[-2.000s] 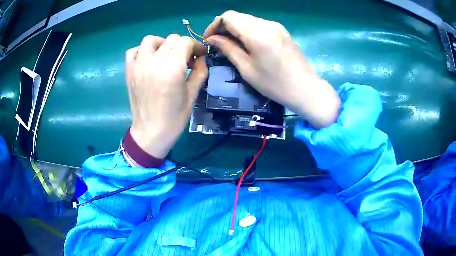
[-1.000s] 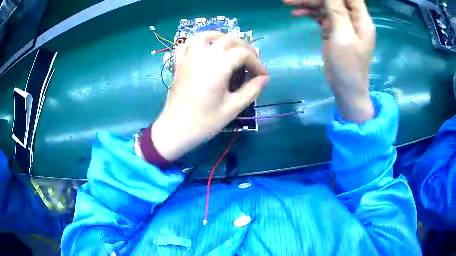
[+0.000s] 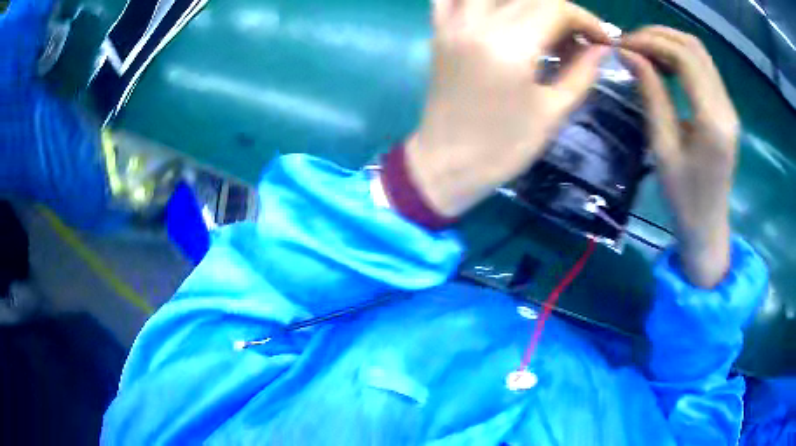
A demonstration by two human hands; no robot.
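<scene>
The black device unit (image 3: 585, 157) lies on the green bench, blurred. My left hand (image 3: 497, 96) covers its far left part. My right hand (image 3: 694, 122) is at its far right side. The fingertips of both hands meet at the unit's far end, around a small light part too blurred to name. The board is mostly hidden by my hands. A red lead (image 3: 559, 292) hangs from the near edge toward me. A black lead (image 3: 336, 317) with a light tip lies across my smock at the left. A thin dark lead (image 3: 650, 228) sticks out right.
The green bench (image 3: 262, 104) curves away to both sides. Black strips with white edges (image 3: 157, 52) lie at the upper left. A shiny crumpled bag (image 3: 144, 174) is below the bench edge at left. Another person's blue sleeve (image 3: 52, 139) shows at the far left.
The view has swung, so the unit now sits further right. My right hand has come from away at the right to the unit's far end, where it meets my left hand.
</scene>
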